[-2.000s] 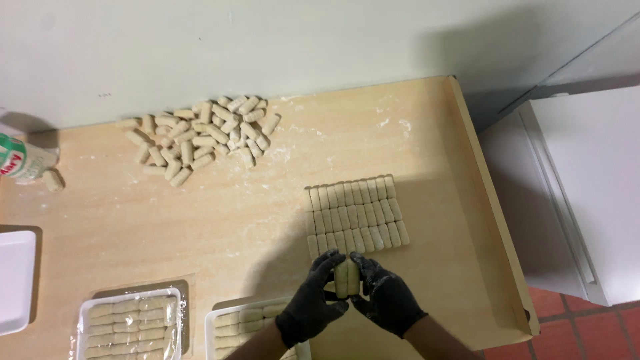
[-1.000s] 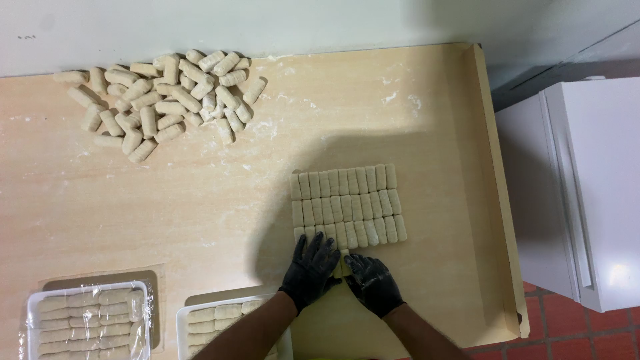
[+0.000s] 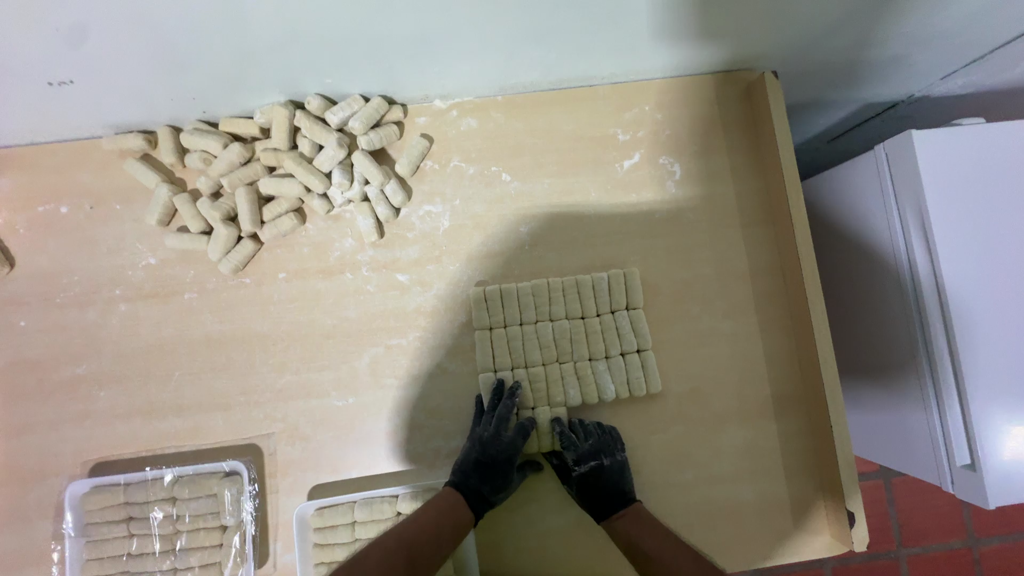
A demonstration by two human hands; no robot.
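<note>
Dough pieces (image 3: 560, 336) lie side by side in three long rows on the wooden table, with a short fourth row at the near edge. My left hand (image 3: 494, 448), in a black glove dusted with flour, rests its fingers on the near left pieces of this block. Touching the right side of the short row is my right hand (image 3: 594, 462), gloved the same way, its fingers curled at the end piece. Whether either hand grips a piece is hidden by the fingers. A loose pile of floured dough pieces (image 3: 280, 186) sits at the back left.
A white tray of dough pieces under clear plastic wrap (image 3: 72, 512) stands at the front left. Beside it, another white tray (image 3: 302, 524) of pieces is partly behind my left forearm. A raised wooden edge (image 3: 808, 304) bounds the table's right side, with a white appliance (image 3: 972, 320) beyond it.
Two seconds ago my hands held dough between them below the block. They have since come up against its near edge, where a short fourth row now shows. The view has shifted.
</note>
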